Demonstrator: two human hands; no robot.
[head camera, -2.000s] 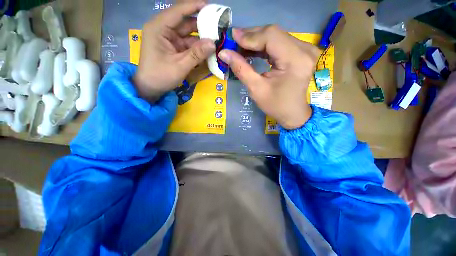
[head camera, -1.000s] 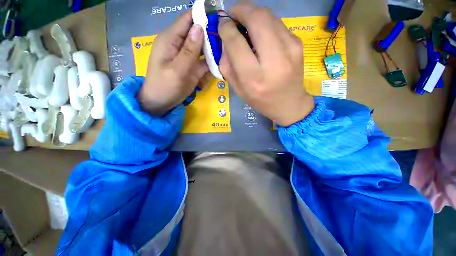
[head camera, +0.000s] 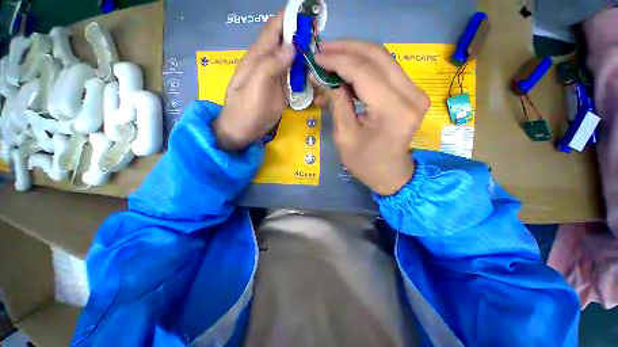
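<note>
A white curved housing half (head camera: 300, 101) stands upright over the mat, its hollow side facing me. A blue battery cell (head camera: 299, 64) lies lengthwise inside it. My left hand (head camera: 252, 88) holds the housing from its left side. My right hand (head camera: 376, 101) holds a green circuit board (head camera: 325, 73) by its right edge, tilted beside the cell. Thin red and black wires run between cell and board. The right fingertips are partly hidden behind the board. The printed grey and yellow mat (head camera: 284, 192) lies below.
White housing halves (head camera: 88, 108) are heaped at left on brown cardboard. A blue cell with board (head camera: 468, 39) lies on the mat's right part. Another such assembly (head camera: 535, 74) and several clustered ones (head camera: 580, 129) lie farther right. Pink fabric (head camera: 588, 261) shows at the right edge. An open carton (head camera: 34, 271) is lower left.
The housing now faces me more openly, with the cell inside in plain view. My right fingers have moved off the cell and hold the green board, which has come into view.
</note>
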